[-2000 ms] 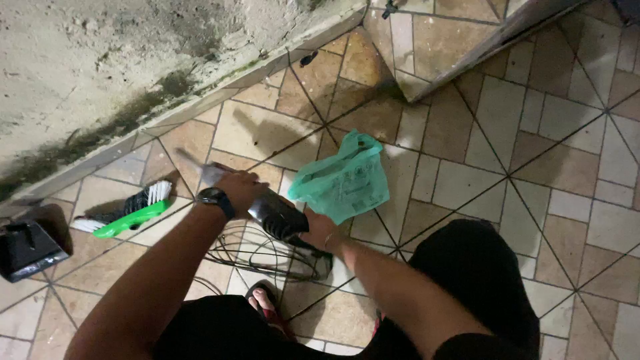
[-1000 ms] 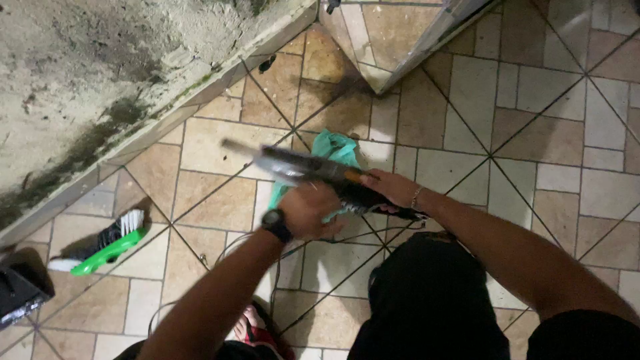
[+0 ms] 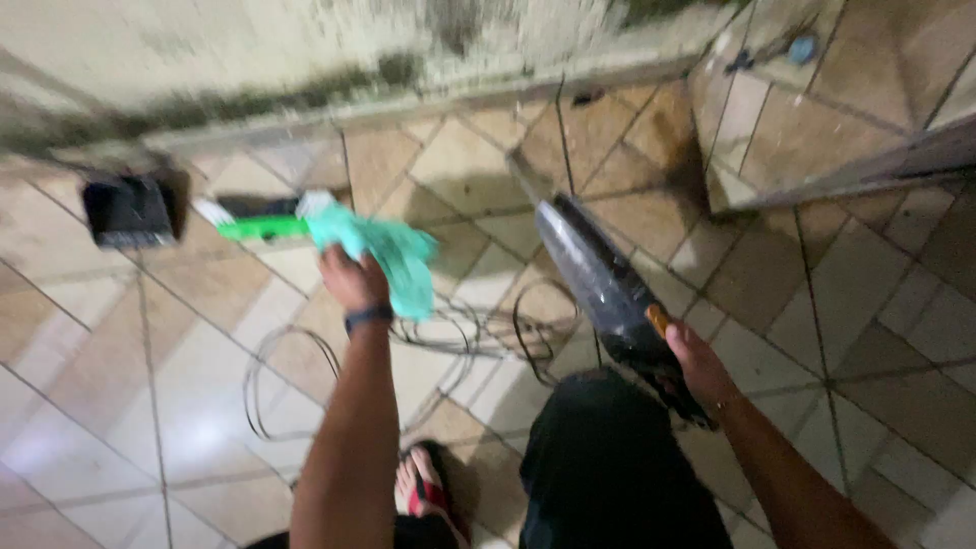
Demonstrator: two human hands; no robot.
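My left hand [image 3: 354, 282] is on a thin green plastic bag [image 3: 393, 255], which hangs to the right of its fingers and overlaps the end of a green-backed brush [image 3: 263, 226]. In my right hand [image 3: 695, 362] is the rear part of a handheld vacuum cleaner [image 3: 595, 282] with a clear dust chamber and an orange button under the thumb. Its narrow nozzle points up and left toward the wall. Loops of thin black cable [image 3: 465, 328] lie on the floor between the two hands.
A black dustpan [image 3: 130, 212] lies at the left near the stained wall [image 3: 305, 53]. A tiled ledge [image 3: 808, 122] juts out at the upper right. My sandalled foot [image 3: 421, 480] and dark-clothed knee [image 3: 610, 450] are at the bottom of the view.
My left hand has left the vacuum cleaner and moved left, and the green bag, earlier beneath the vacuum cleaner, is now with it. The right hand still holds the vacuum cleaner. The view has turned.
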